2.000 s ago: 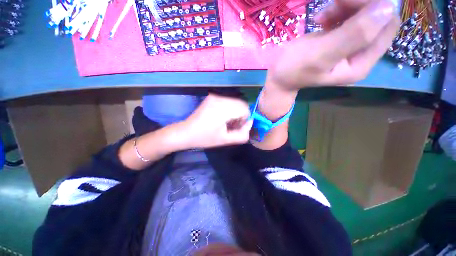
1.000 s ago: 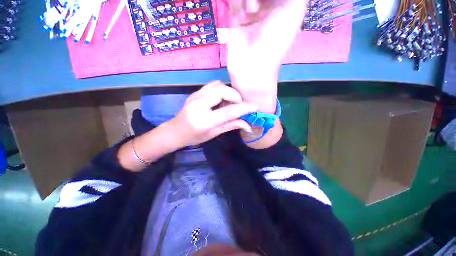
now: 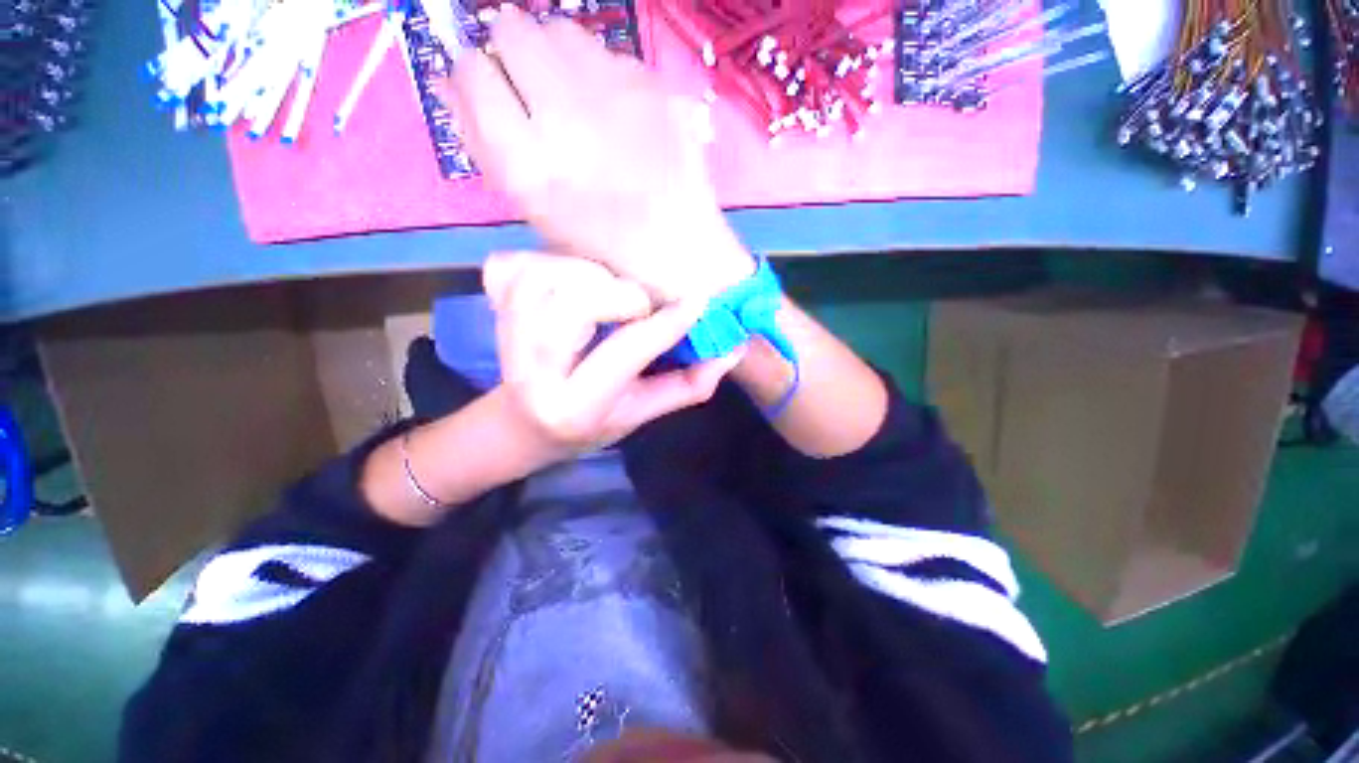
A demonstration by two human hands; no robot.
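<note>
The bright blue wrist strap (image 3: 733, 319) is around my right wrist, with a thin blue cord hanging beside it. My left hand (image 3: 559, 355) comes from the left, a thin bracelet on its wrist. Its thumb and fingers grip the strap's near edge. My right hand (image 3: 589, 149) reaches up and left over the dark circuit boards (image 3: 443, 127), back up, fingers somewhat apart. Nothing shows in it, though its palm side is hidden. It covers most of the boards.
The red mat (image 3: 343, 194) lies on the blue-green bench (image 3: 134, 209). White leads (image 3: 268, 67) lie left of the boards; red wires (image 3: 790, 67), silvery leaded parts (image 3: 954, 67) and orange-brown wired parts (image 3: 1230, 112) lie right. Open cartons (image 3: 194, 432) (image 3: 1103, 447) stand below the bench.
My right hand has swung left, from over the red wires to over the circuit boards. My left hand stays at the wrist, its fingers now on the strap's near edge.
</note>
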